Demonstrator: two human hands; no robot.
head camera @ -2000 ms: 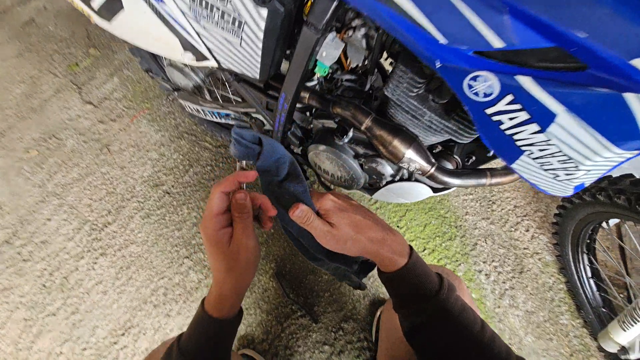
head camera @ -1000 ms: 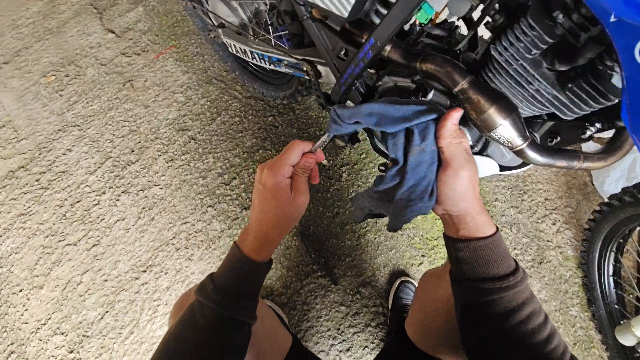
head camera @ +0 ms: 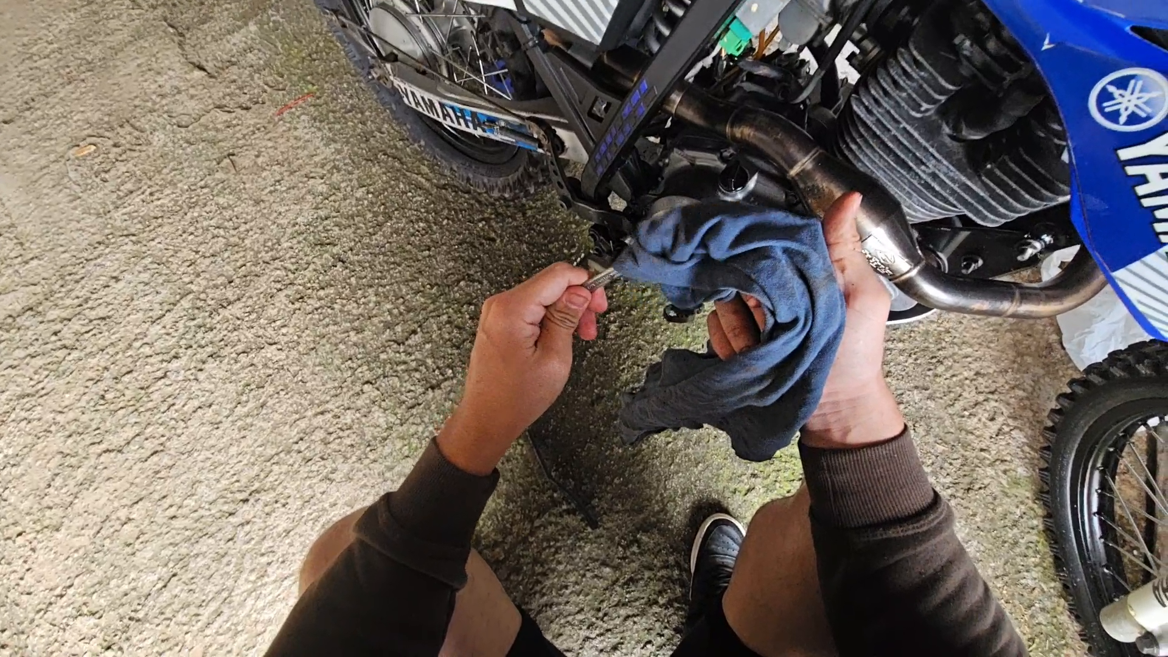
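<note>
Between thumb and fingers, my left hand (head camera: 534, 351) pinches a thin metal piece (head camera: 599, 278), perhaps a tool shaft; its far end is hidden under a blue cloth (head camera: 730, 246). The cloth is draped over and around my right hand (head camera: 853, 338), whose thumb points up along its right side while some fingertips show through a fold. Its darker loose end hangs down to the left. Both hands are in front of the lower engine of a blue and white Yamaha dirt bike (head camera: 958, 119).
A steel exhaust pipe (head camera: 858, 201) curves just beyond my right hand. The rear wheel (head camera: 438, 137) is at the upper left, the front tyre (head camera: 1077, 474) at the lower right. My shoe (head camera: 716, 557) stands on the rough concrete floor (head camera: 228, 365), and a white plastic sheet (head camera: 1095, 319) lies near the front tyre.
Two seconds ago my right hand gripped the cloth from above, knuckles up; now it is turned with the thumb up and the cloth spread over it. The view has moved closer to the engine.
</note>
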